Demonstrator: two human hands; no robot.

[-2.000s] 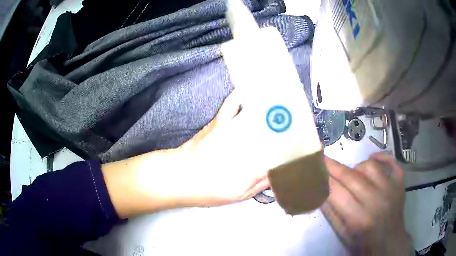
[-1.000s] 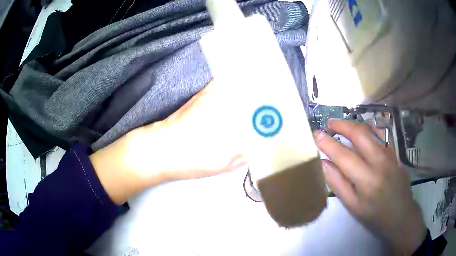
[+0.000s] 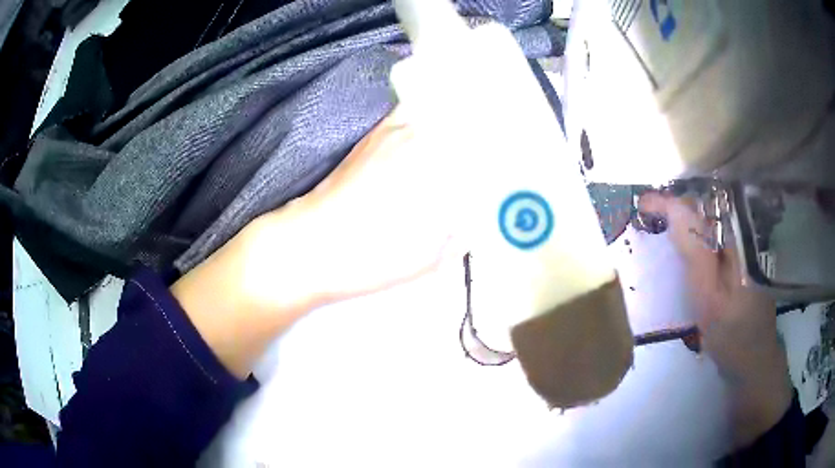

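Observation:
Grey and black denim cloth [image 3: 265, 137] lies bunched on the white table at the left and behind my left hand. My left hand [image 3: 366, 219] lies along the cloth's near edge; its fingers are hidden behind the cream lamp [image 3: 499, 155], so its grip cannot be told. My right hand [image 3: 714, 274] is blurred, beside the needle area under the white sewing machine head [image 3: 632, 101]. Its fingertips reach a small round metal piece [image 3: 652, 221]; whether they hold anything cannot be told.
The lamp with a blue ring mark and brown tip hangs in front of the hands. A curved dark-outlined slot or loop [image 3: 483, 352] shows on the white table [image 3: 366, 393]. A metal frame [image 3: 764, 247] stands at the right below the machine head.
My right hand has moved from the table's front up toward the metal parts under the machine head. My left hand and the cloth have shifted slightly up and left.

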